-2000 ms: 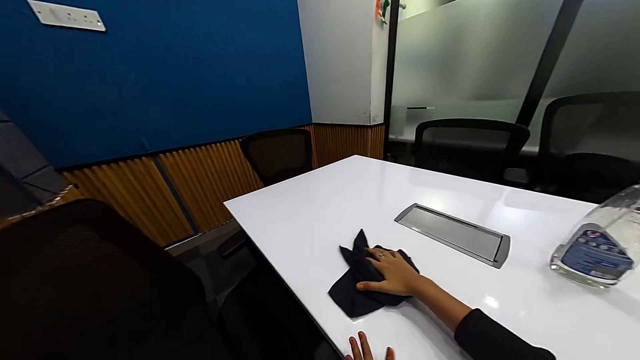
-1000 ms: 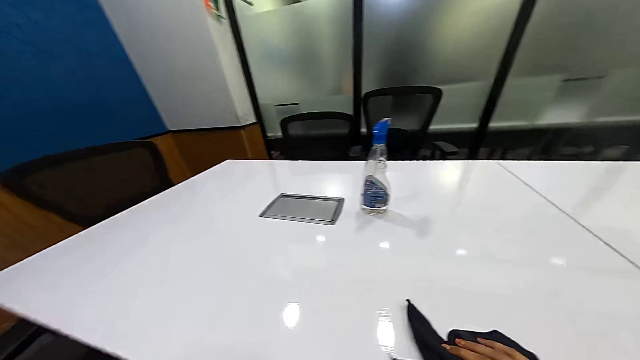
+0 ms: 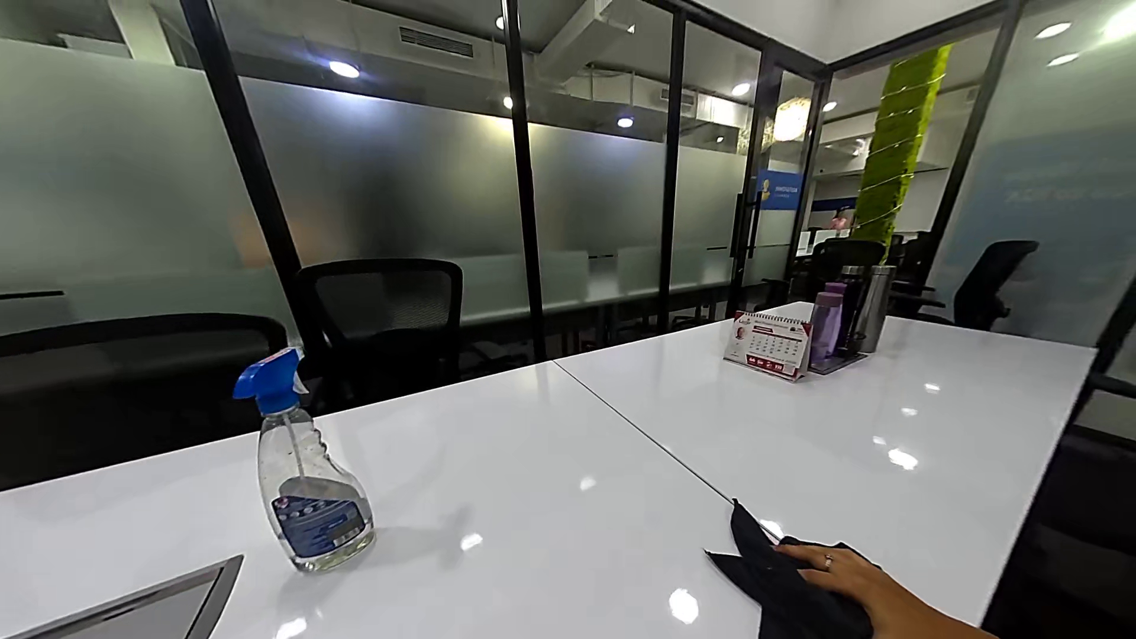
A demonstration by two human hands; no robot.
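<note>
My right hand [image 3: 848, 581] rests on a crumpled black cloth [image 3: 768, 568], pressing it on the glossy white table [image 3: 550, 550] near the right edge. A ring shows on one finger, and the fingertips lie over the cloth. The cloth's pointed corners spread toward the left and toward the seam in the tabletop. A clear spray bottle [image 3: 315, 497] with a blue trigger head stands upright on the left part of the table, well apart from the hand. My left hand is out of view.
A metal table hatch [image 3: 160, 603] sits at the lower left. Farther right stand a desk calendar [image 3: 770, 344], a purple bottle [image 3: 825, 327] and a steel bottle [image 3: 875, 309]. A black mesh chair [image 3: 382, 311] is beyond the far edge, before frosted glass panels.
The view has swung far to the right. My right hand and the cloth have moved rightward along the table, from near the hatch to the seam. The fingers of my left hand, seen earlier, have left view.
</note>
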